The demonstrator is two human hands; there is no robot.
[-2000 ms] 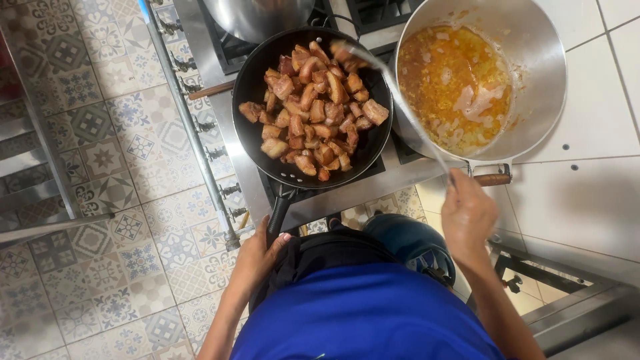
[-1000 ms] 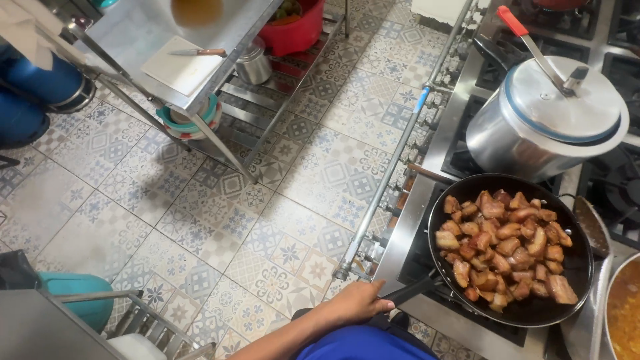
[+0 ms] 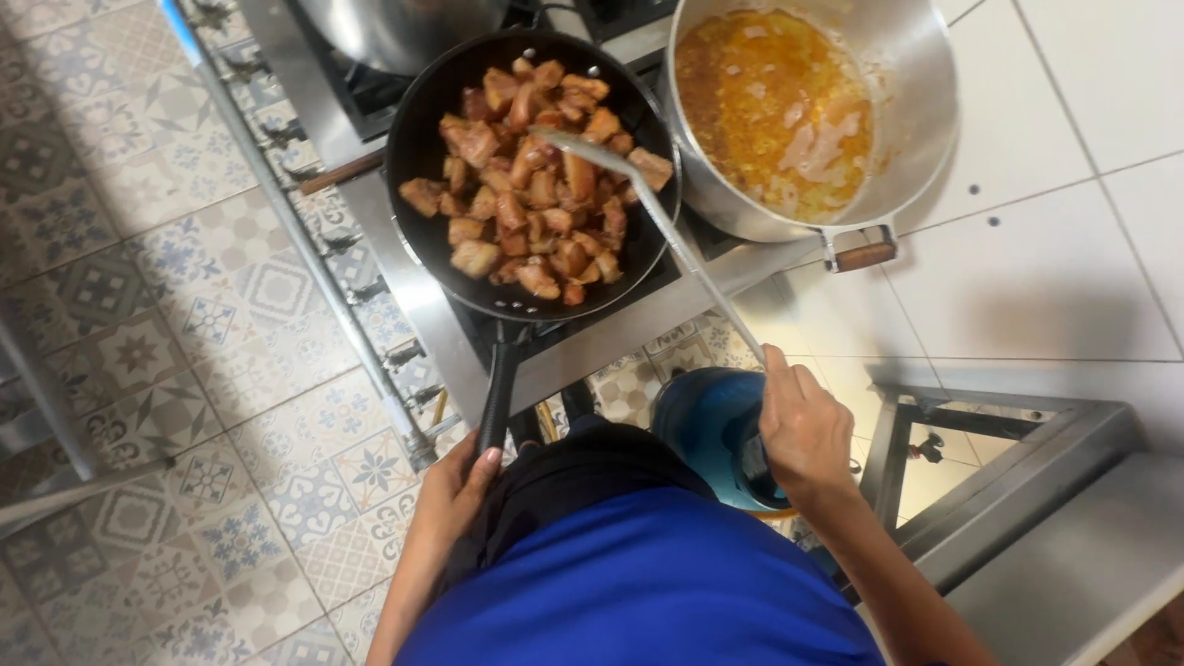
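Note:
My left hand (image 3: 462, 476) is closed round the black handle (image 3: 501, 393) of a frying pan (image 3: 435, 268) on the stove. Browned meat chunks (image 3: 541, 199) fill much of the pan. In my right hand (image 3: 803, 421) is the long handle of a metal spoon or ladle (image 3: 680, 245); its head lies over the meat, and its exact shape is hard to make out. Right of the pan stands a deep aluminium pot (image 3: 911, 102), tilted in this view, with orange-yellow oily liquid and pale bits (image 3: 786, 111) inside.
A large metal pot (image 3: 398, 28) is behind the pan. A wooden handle (image 3: 342, 173) juts out past the stove's left edge, near the front rail (image 3: 296, 231) and knobs. Below the stove, right of my body, stands a blue container (image 3: 698, 425). A steel frame (image 3: 1017, 472) is at lower right.
The view has swung back from the floor and worktable to the pan. My right hand, out of view a second ago, shows again with the utensil over the meat. My left hand stays on the pan handle.

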